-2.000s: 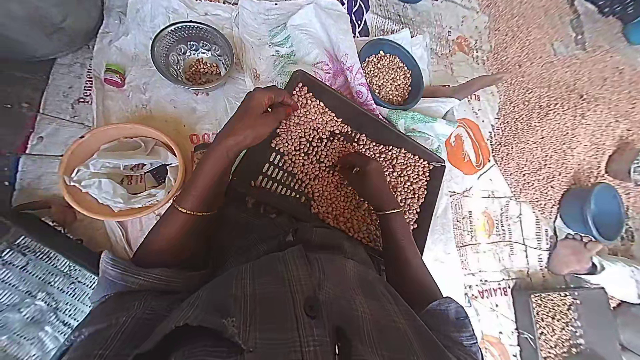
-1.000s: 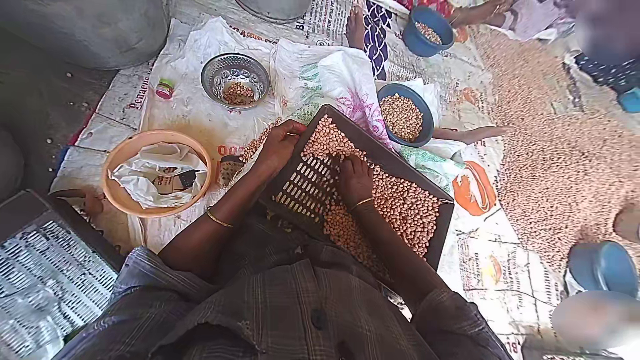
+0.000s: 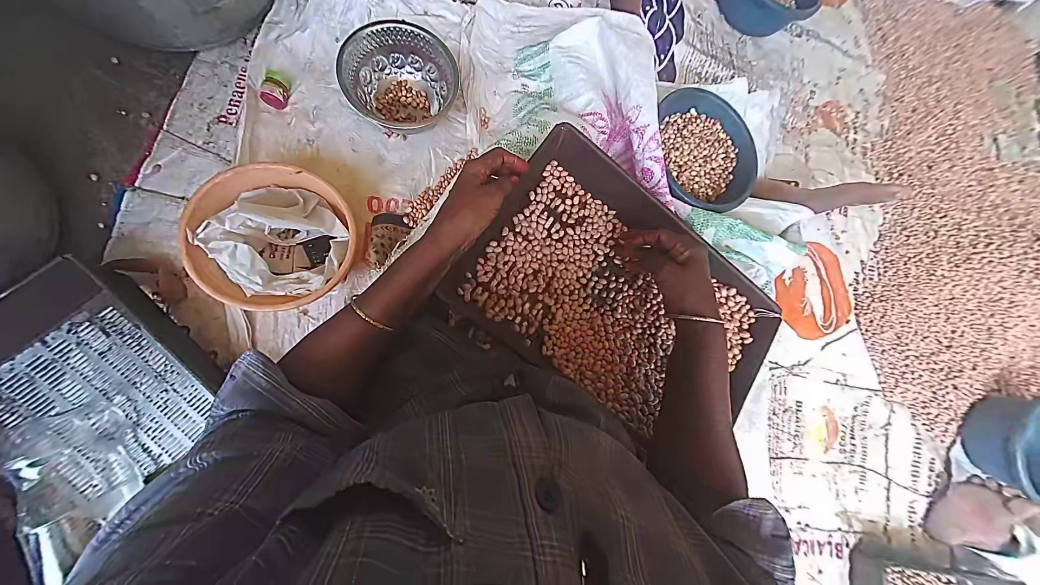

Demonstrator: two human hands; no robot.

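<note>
A dark rectangular tray (image 3: 735, 244) lies tilted across my lap, spread with shelled peanuts (image 3: 561, 236). My left hand (image 3: 479, 195) is at the tray's upper left edge, fingertips bent together; whether anything is between them cannot be told. Over the peanuts in the right part of the tray is my right hand (image 3: 670, 260), its fingers curled and partly apart, and no held thing can be made out. Beyond the tray stands a blue bowl (image 3: 751, 154) of peanuts. A perforated metal bowl (image 3: 447, 73) with a few peanuts is farther left.
An orange basin (image 3: 191, 236) holding a white sack stands left. A slotted tray (image 3: 106, 357) and a clear plastic container (image 3: 73, 471) are at lower left. Printed sacks cover the floor. Peanuts spread at the right, near a blue bucket (image 3: 1003, 447) and another person's hand (image 3: 975, 512).
Peanuts now cover the tray's left part, where bare slots showed a second ago. My right hand has moved rightward over the tray. My left hand remains near its upper left edge.
</note>
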